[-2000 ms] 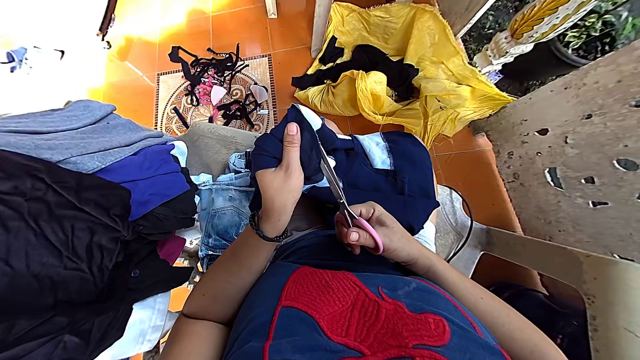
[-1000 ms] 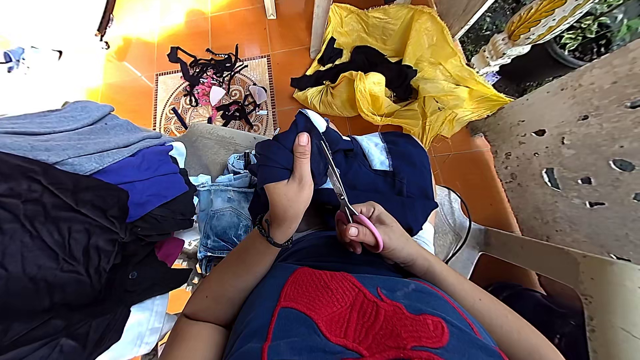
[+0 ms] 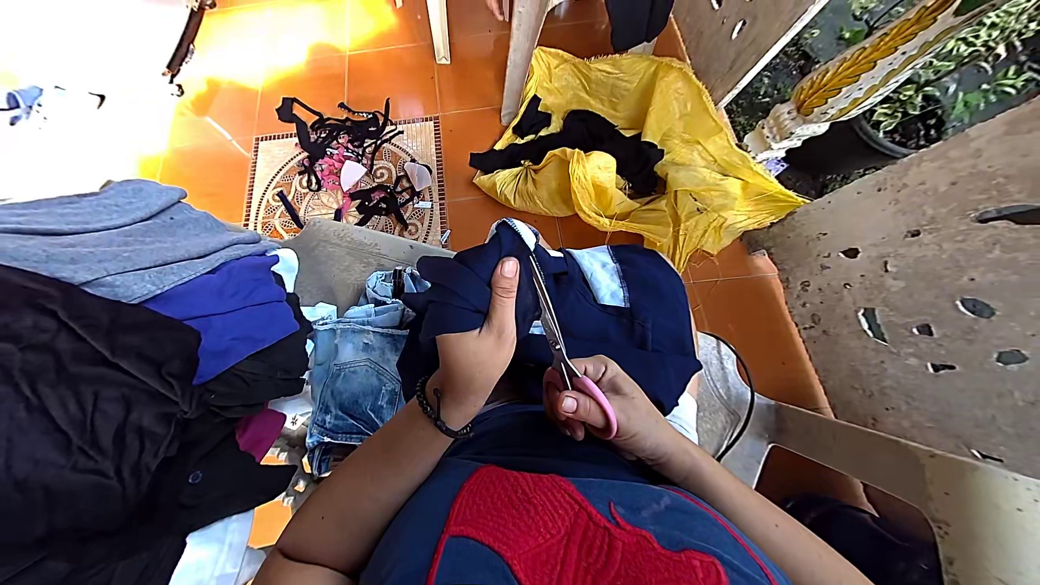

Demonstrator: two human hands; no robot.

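A navy cloth garment (image 3: 650,333) with a light blue patch lies across my lap. My left hand (image 3: 479,349) grips a bunched fold of it, thumb on top, and a white edge with a zipper-like trim shows above the fingers. Pink-handled scissors (image 3: 552,325) are in my right hand (image 3: 601,406), fingers through the handles. Their blades point up and away along the fold beside my left thumb, slightly apart, against the cloth. Whether cloth lies between the blades is hard to tell.
Blue jeans (image 3: 353,382) and a pile of dark, purple and grey clothes (image 3: 89,390) lie left. Black and pink scraps (image 3: 341,162) lie on the tiles ahead. A yellow woven sack (image 3: 634,89) holds black cloth (image 3: 601,146). A plastic chair arm (image 3: 861,447) is at right.
My left hand and the fold have shifted slightly; the scissors stay in my right hand beside them. At the top, dark cloth and part of another person's hand now show.
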